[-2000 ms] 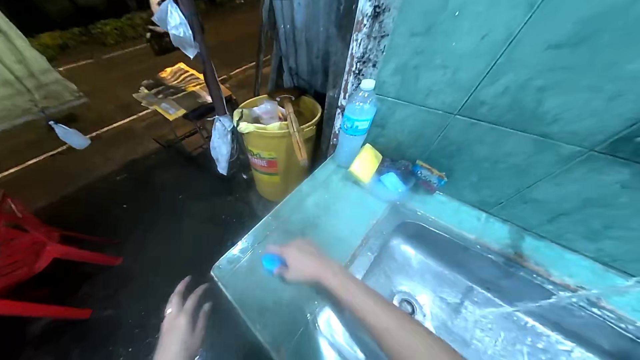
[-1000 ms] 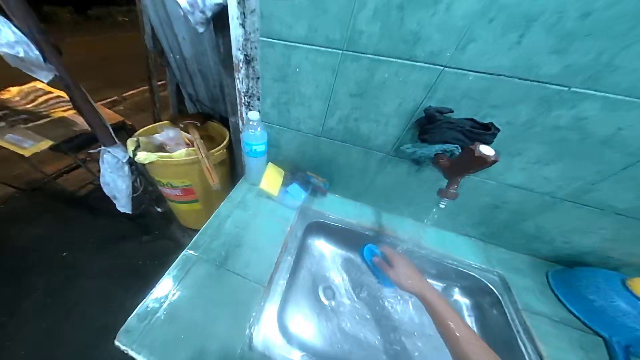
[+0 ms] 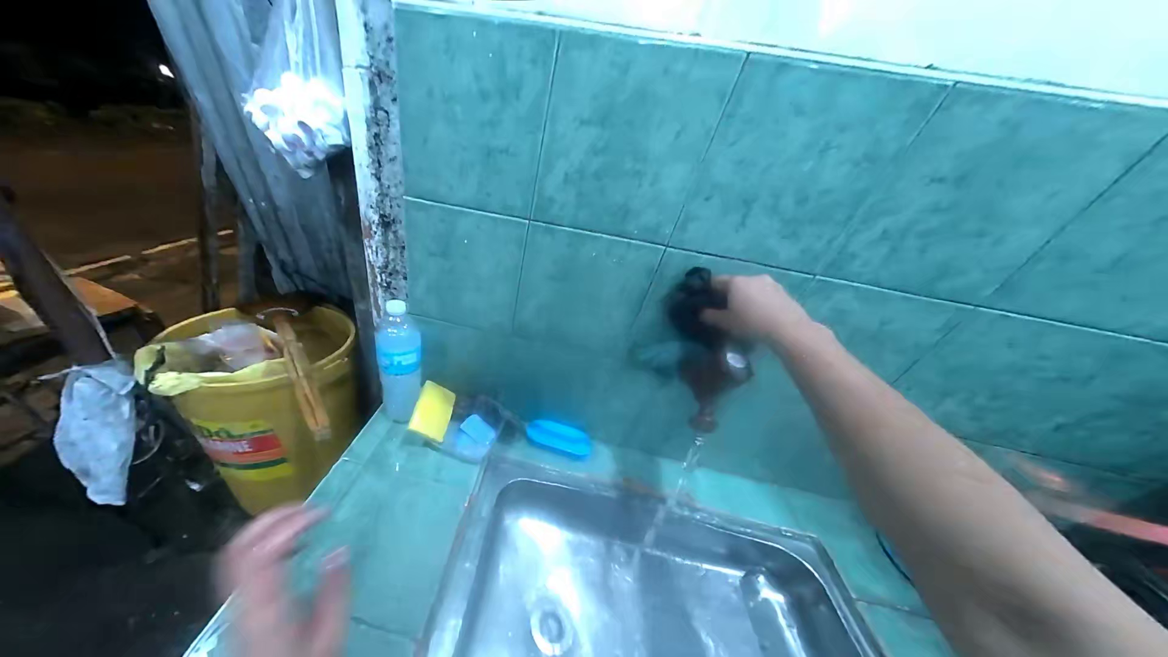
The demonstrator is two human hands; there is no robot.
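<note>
My right hand grips a dark cloth at the tiled wall, just above the faucet. Water runs from the faucet into the stainless steel sink. A greenish rag hangs beside the faucet. My left hand, blurred, is over the left part of the counter with its fingers apart and nothing in it. The blue brush lies on the ledge behind the sink. Left of it are a yellow sponge, a clear container with something blue and a plastic bottle.
A yellow bucket holding bags and wooden sticks stands left of the green tiled counter. A clear bag of white items hangs near the wall's edge. A pale plastic bag hangs at far left. Dark items are at the right edge.
My right hand has left the blue brush, which was in it over the sink, and now grips the dark cloth above the faucet. My left hand has come back into view.
</note>
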